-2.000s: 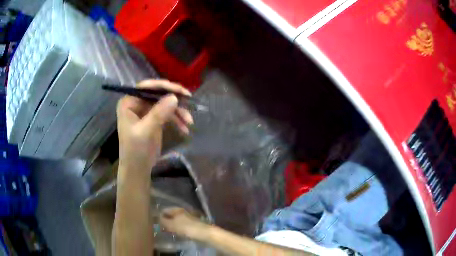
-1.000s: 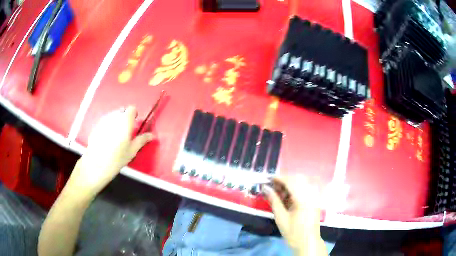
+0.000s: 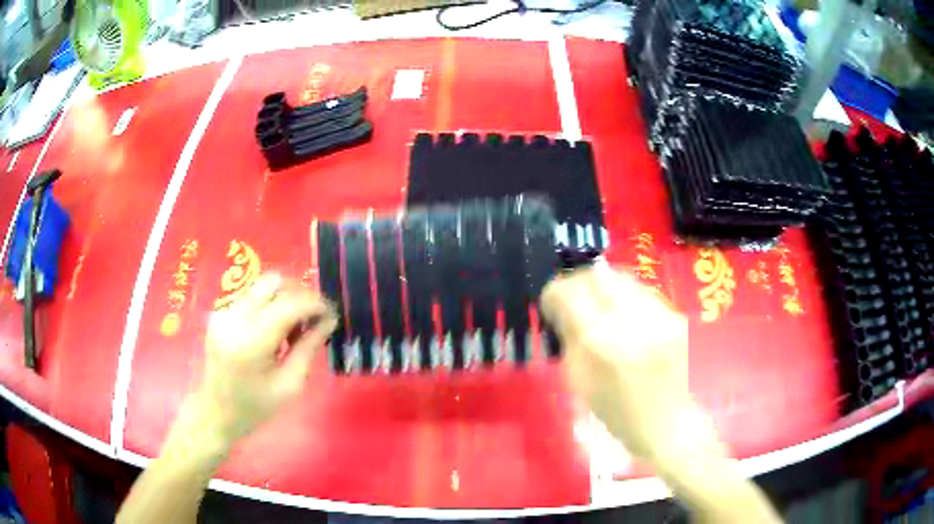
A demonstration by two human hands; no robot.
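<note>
A row of several black housing strips point(image 3: 435, 276) spans the space between my hands, side by side, blurred, with shiny grey lower ends. It overlaps the near part of a stack of black strips point(image 3: 502, 169) behind it and seems raised off the red bench. My left hand point(image 3: 256, 343) has its fingertips at the row's left edge. My right hand point(image 3: 620, 343) is closed at its right edge, fingers partly hidden and blurred. No pointed tool can be made out in either hand.
A ribbed black part point(image 3: 312, 128) lies back left. A dark rod on a blue block point(image 3: 36, 246) lies at the left edge. Black stacks point(image 3: 748, 164) and ranks of tubular housings point(image 3: 886, 297) stand right. A green fan point(image 3: 108, 41) is far left.
The view has gone from the floor beside the bench to the bench top. The row has left the bench surface near the front edge and is now between both hands. The pointed tool no longer shows.
</note>
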